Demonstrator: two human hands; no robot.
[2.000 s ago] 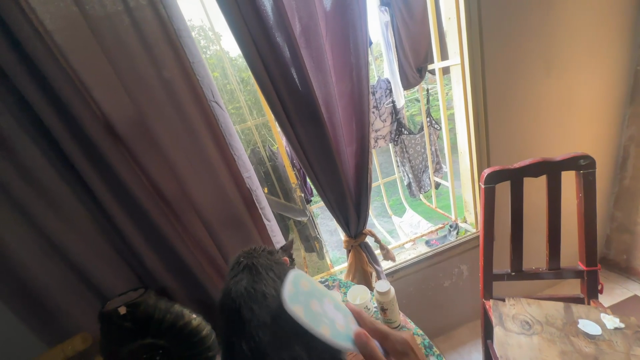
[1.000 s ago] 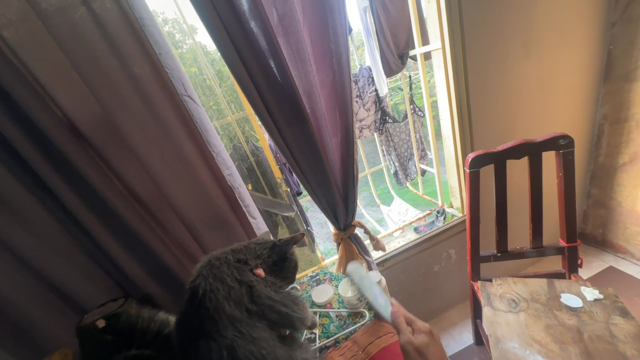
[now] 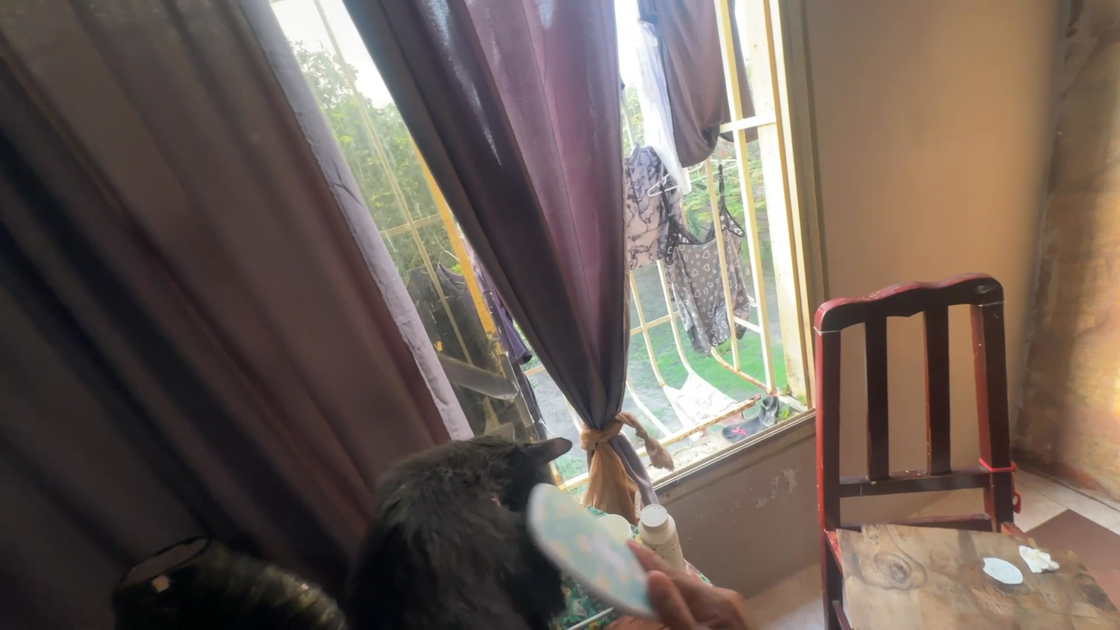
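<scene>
My right hand (image 3: pixel 691 591), at the bottom just right of centre, grips an oval, flat-faced object (image 3: pixel 588 549) with a pale blue and white pattern, perhaps a brush seen from its back. Its far end overlaps the side of a dark, long-furred cat (image 3: pixel 451 534); whether it touches the fur I cannot tell. The cat's ear points right, towards the window. Behind the oval object, a white-capped bottle (image 3: pixel 659 532) and a round white lid or container (image 3: pixel 615 525) stand on a green patterned surface (image 3: pixel 577 599). My left hand is not in view.
A purple curtain (image 3: pixel 560 219) tied with a tan cloth (image 3: pixel 608 472) hangs before a barred window with clothes outside. On the right, a red and dark wooden chair (image 3: pixel 910 486) has a wooden board seat (image 3: pixel 919 577) bearing a white oval piece (image 3: pixel 1002 571) and a crumpled white scrap (image 3: pixel 1039 559). Something dark and shiny (image 3: pixel 227 591) lies lower left.
The oval object was edge-on and apart from the cat a second ago; it has moved left and turned its patterned face to view, now overlapping the cat.
</scene>
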